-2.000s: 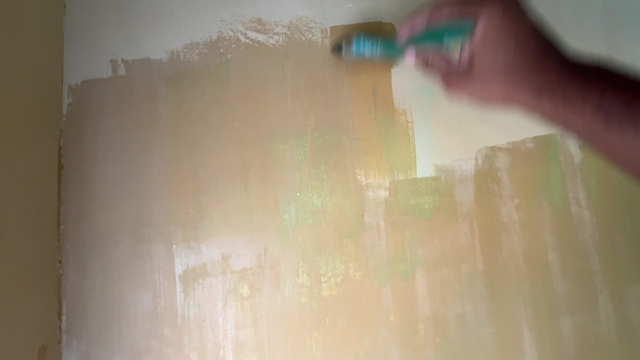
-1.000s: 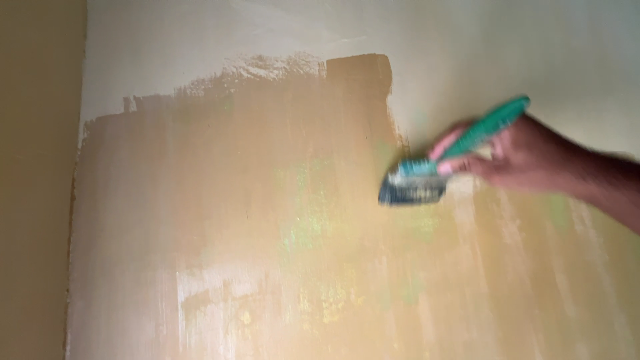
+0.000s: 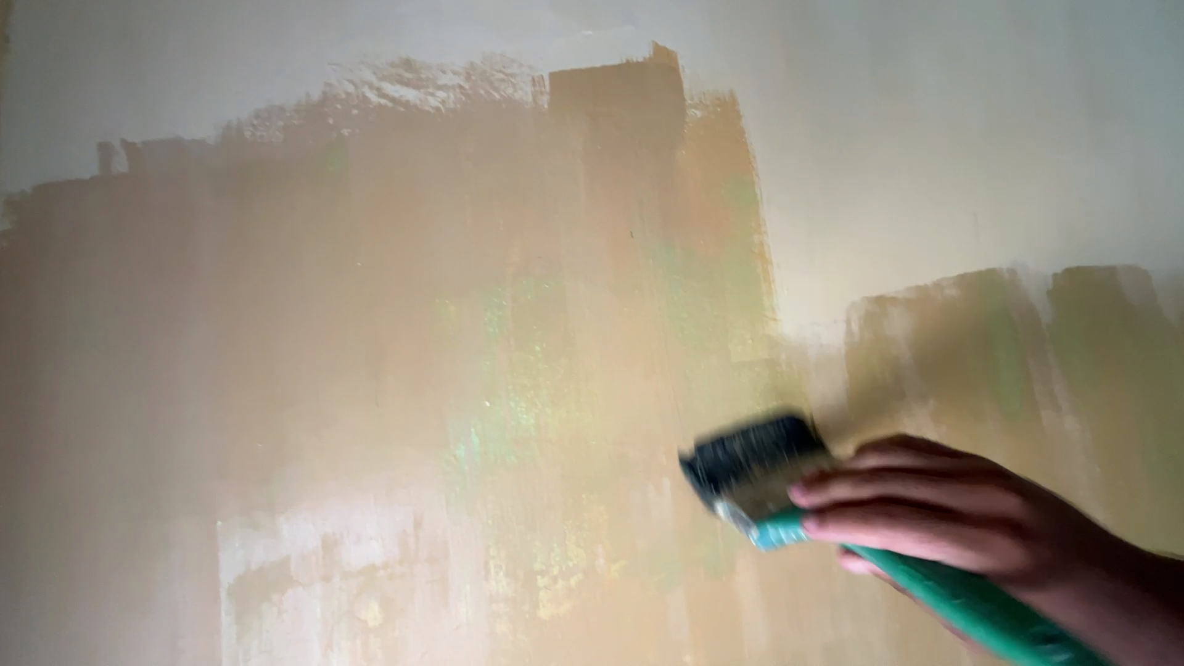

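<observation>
My right hand reaches in from the lower right and grips a paintbrush with a green handle, its fingers around the lower part near the ferrule. The dark, wide bristles point up and left, at or close to the wall; contact cannot be told. Tan-brown paint covers much of the wall in streaky vertical strokes, with greenish and yellowish patches near the middle. Its upper edge is ragged. My left hand is out of view.
Pale wall extends above and to the right of the tan area. Separate brown strokes end lower down at the right. A whitish, thinly covered patch shows at the lower left.
My right hand has moved down the wall with the brush, whose handle now points down and right. A brown strip has appeared right of the tall painted block. The view has shifted.
</observation>
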